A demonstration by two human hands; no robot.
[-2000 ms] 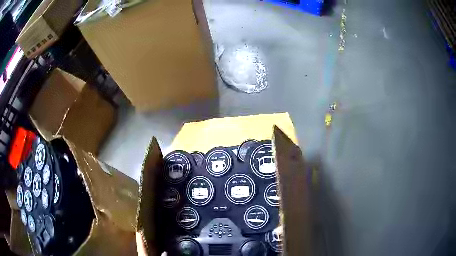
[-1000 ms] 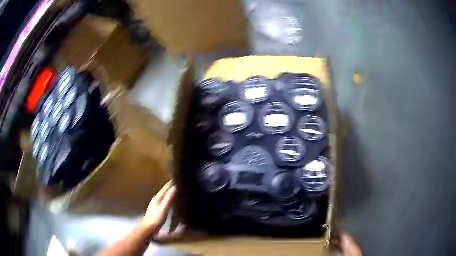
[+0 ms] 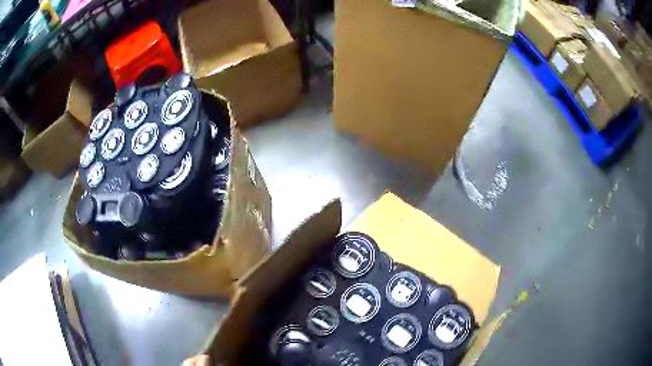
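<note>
An open brown carton (image 3: 436, 243) stands at the bottom centre, cut off by the lower edge and turned at an angle. Black drum pads (image 3: 382, 307) with white rings lie inside it. Only fingertips of my left hand (image 3: 196, 360) show at the bottom edge, beside the carton's left flap; the rest is cut off, so its grip is unclear. My right hand is out of the picture. A second open carton (image 3: 154, 275) stands to the left, with a drum pad (image 3: 129, 154) tilted on top of others inside it.
A tall carton (image 3: 407, 78) stands behind. Another open carton (image 3: 250, 78) and a red stool (image 3: 143, 53) are at the back left. A blue pallet (image 3: 572, 107) with cartons is at the upper right. White flat sheets (image 3: 28, 314) lie at the lower left.
The view has swung left, and the near carton now appears lower and rotated. My left hand has dropped mostly out of the picture; my right hand has left it. The left carton shows more fully.
</note>
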